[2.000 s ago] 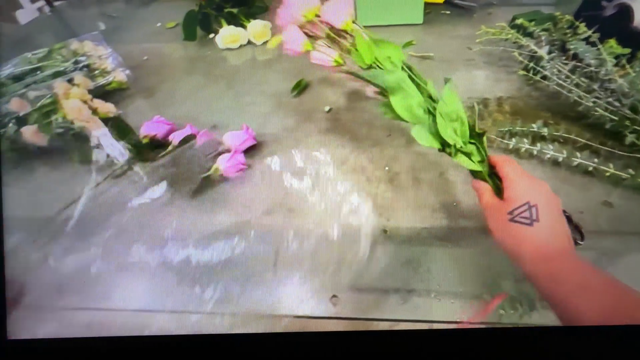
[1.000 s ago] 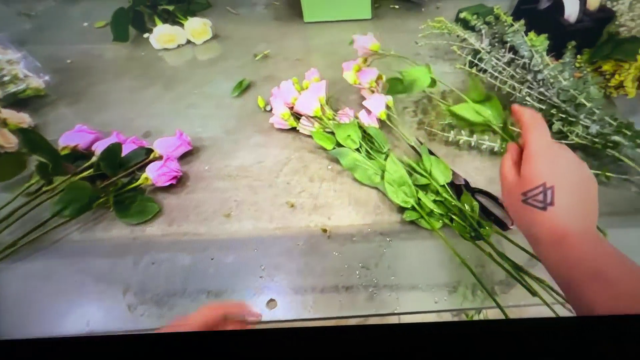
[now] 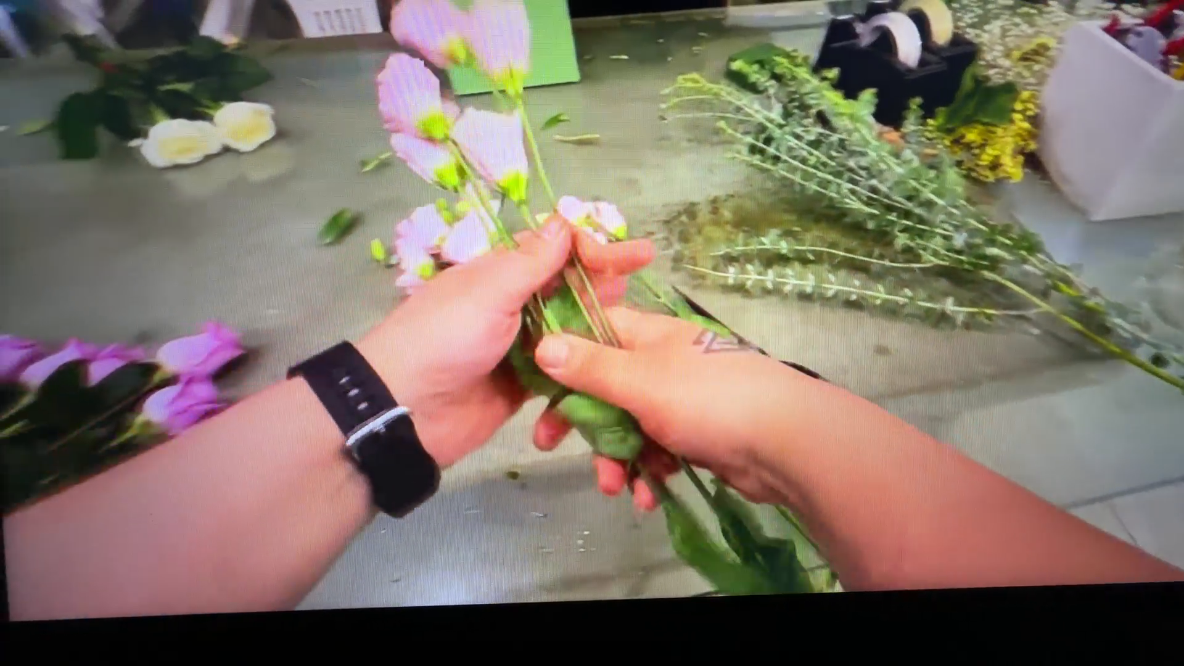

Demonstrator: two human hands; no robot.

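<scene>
Both my hands grip a stem of pink lisianthus point(image 3: 495, 143), held upright above the table. My left hand point(image 3: 462, 342), with a black watch on the wrist, pinches the thin stems just below the blooms. Lower down, my right hand point(image 3: 666, 384) is closed round the leafy part, its thumb over the stems. Green leaves point(image 3: 731, 546) hang out beneath it. More pale pink blooms point(image 3: 444, 236) show behind my left hand, partly hidden. Black-handled scissors or a similar tool, mostly covered, lie behind my right wrist.
Purple-pink roses point(image 3: 194, 356) lie at left, white roses point(image 3: 185, 141) at back left. Eucalyptus sprigs point(image 3: 851, 185) spread across the right. Behind them stand a black tape dispenser point(image 3: 893, 69), yellow flowers point(image 3: 999, 139) and a white container point(image 3: 1110, 120). A green block point(image 3: 555, 46) is at the back.
My left hand has come up from the table's near edge onto the stems. My right hand has moved left and now holds lisianthus upright. The view has shifted.
</scene>
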